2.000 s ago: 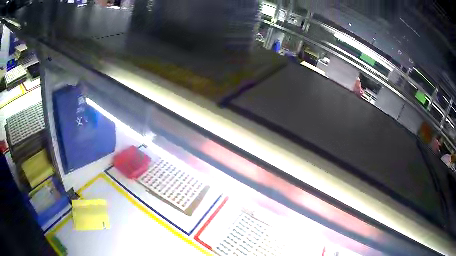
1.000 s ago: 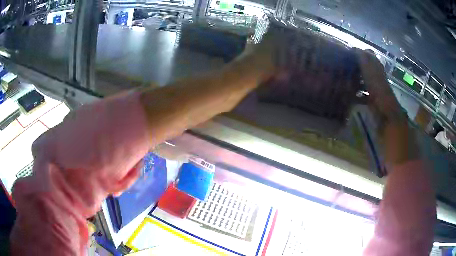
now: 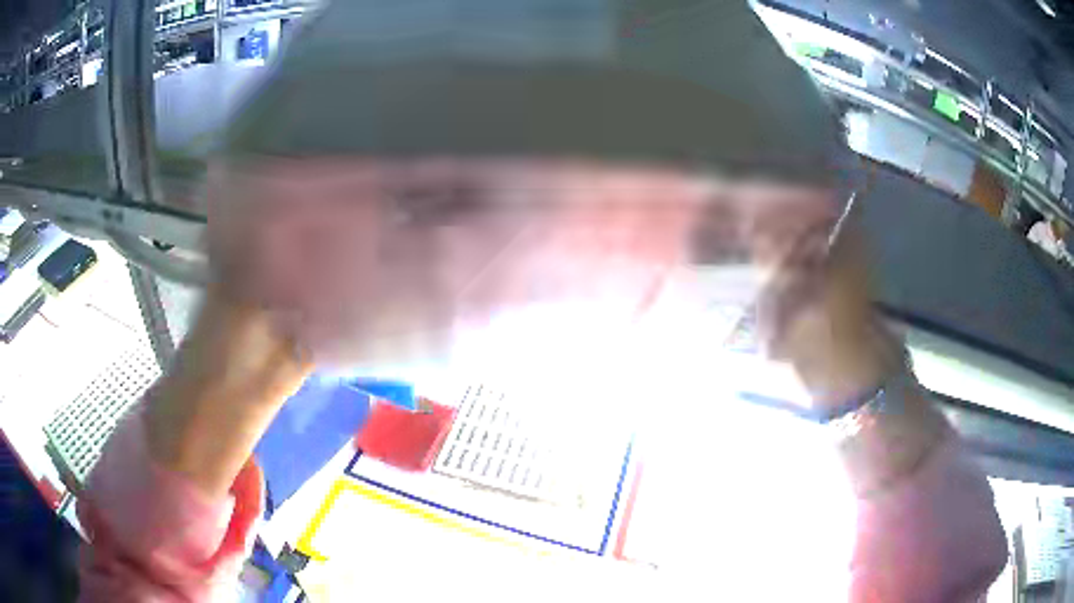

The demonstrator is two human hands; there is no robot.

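Observation:
A large, wide block (image 3: 530,236), strongly blurred, fills the upper middle in front of me. Its top is grey and its near side shows pinkish and glossy; it looks like a tray stack, but no single trays can be made out. My left hand (image 3: 253,336) is at its left end and my right hand (image 3: 819,324) at its right end, holding it between them. The fingers are blurred and partly hidden. A thin light stick (image 3: 842,222), perhaps a pen, shows by my right hand.
Below lie a white tray grid (image 3: 506,448), a red item (image 3: 404,435) and a blue panel (image 3: 309,438), beside yellow, blue and red tape lines. The dark overhead shelf (image 3: 966,253) runs across at right. Another tray grid (image 3: 106,406) lies at far left.
Both hands came into view after the first frame. Since the second, the held block has come nearer and lower from over the shelf, and now looks much larger.

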